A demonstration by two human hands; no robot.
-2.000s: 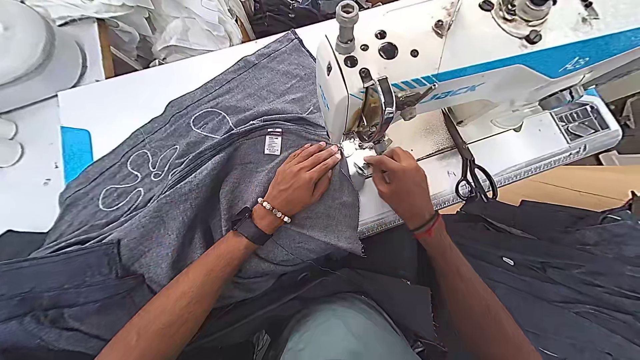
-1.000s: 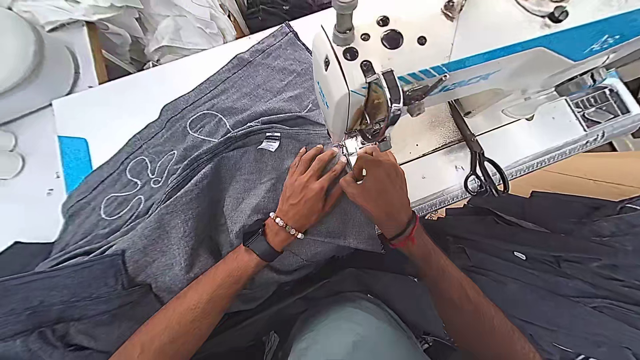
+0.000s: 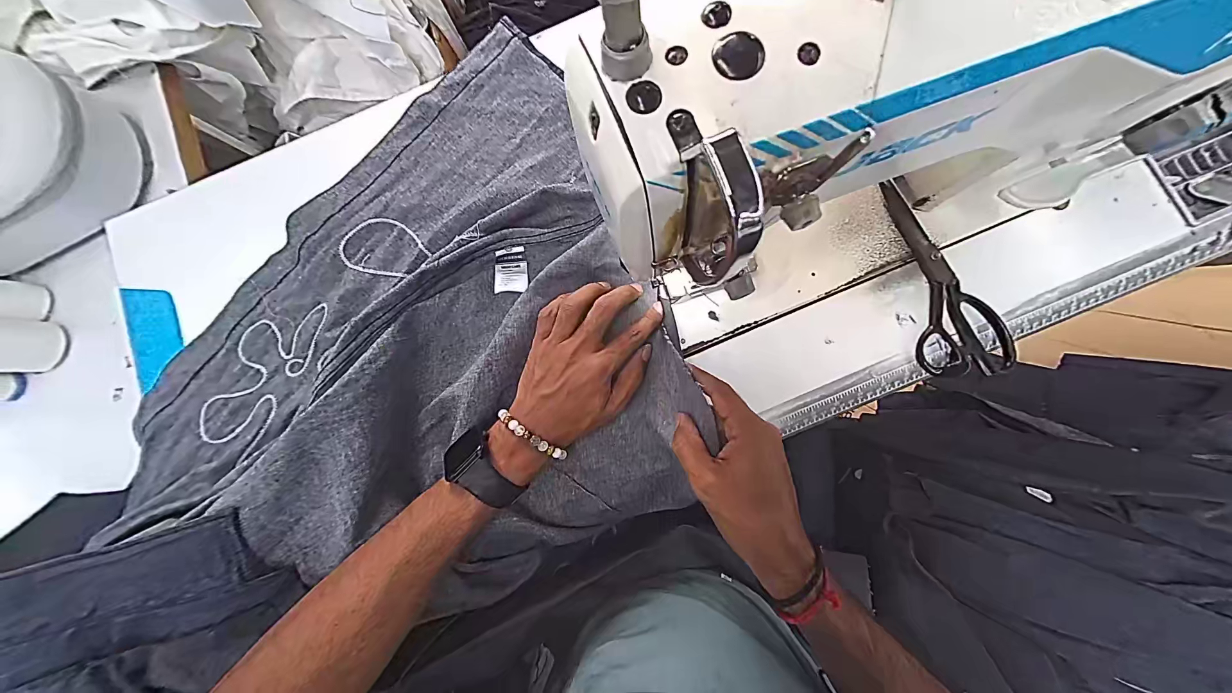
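Observation:
A grey denim-like garment [image 3: 462,385] lies across the white sewing table, its inside showing white curved stitching and a small sewn-in label [image 3: 511,270] with writing. Its right edge runs under the presser foot [image 3: 674,281] of a white and blue Jack sewing machine [image 3: 731,106]. My left hand [image 3: 582,371] rests on the cloth with spread fingers, the fingertips just beside the presser foot. Nearer to me, my right hand [image 3: 736,462] pinches the garment's edge between thumb and fingers. The needle is too small to make out clearly.
Black scissors [image 3: 948,298] lie on the machine bed to the right. Dark garments [image 3: 1059,500] are heaped at the lower right. White cloth pieces [image 3: 318,58] are piled at the back left, above white thread cones [image 3: 58,164]. A measuring scale [image 3: 857,395] runs along the table's front edge.
My right hand has moved from beside the presser foot down toward me and now grips the cloth's edge. My left hand stays flat on the garment. The view has shifted slightly.

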